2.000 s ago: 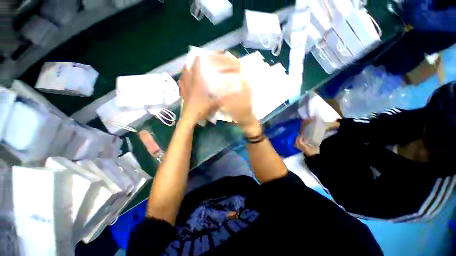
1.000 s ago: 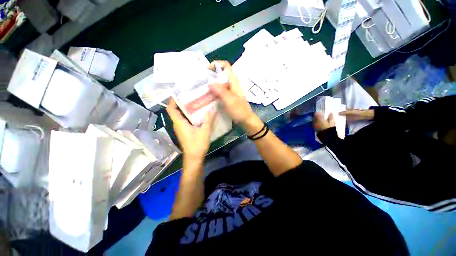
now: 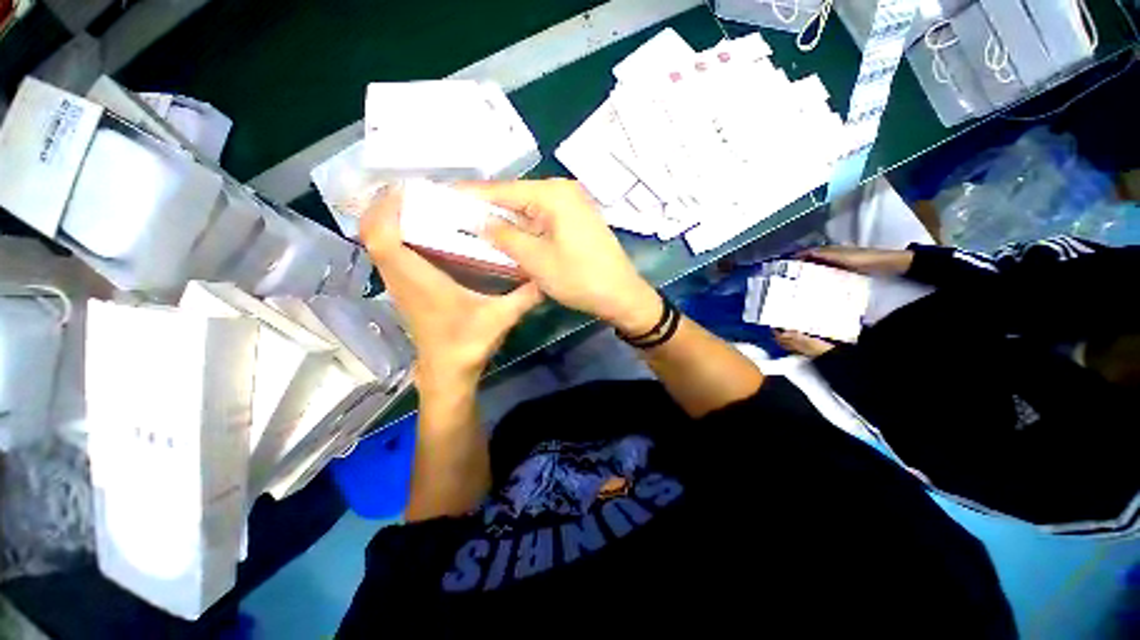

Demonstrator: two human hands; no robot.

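Observation:
A small white carton [image 3: 453, 228] with a reddish lower side is between my two hands, tilted, with its white top up. My left hand [image 3: 431, 306] holds it from the left and below. My right hand [image 3: 569, 250] has its fingers on the top and right end. Behind my hands, white cartons [image 3: 431, 131] sit on the green bench. Flat white carton blanks [image 3: 719, 144] lie fanned to the right, some with small red print. My palms hide part of the carton's underside.
Long white cartons [image 3: 169, 438] lean in a stack at left, with open cartons [image 3: 138, 213] behind. A printed strip [image 3: 869, 94] and corded boxes [image 3: 994, 56] are at the upper right. A neighbouring person's hands hold a white printed carton [image 3: 815, 300]. Clear plastic bags [image 3: 1025, 188] lie beyond.
The carton has turned from its reddish side showing to its white top showing. My hands have moved slightly left. The neighbour's carton has turned broad side up.

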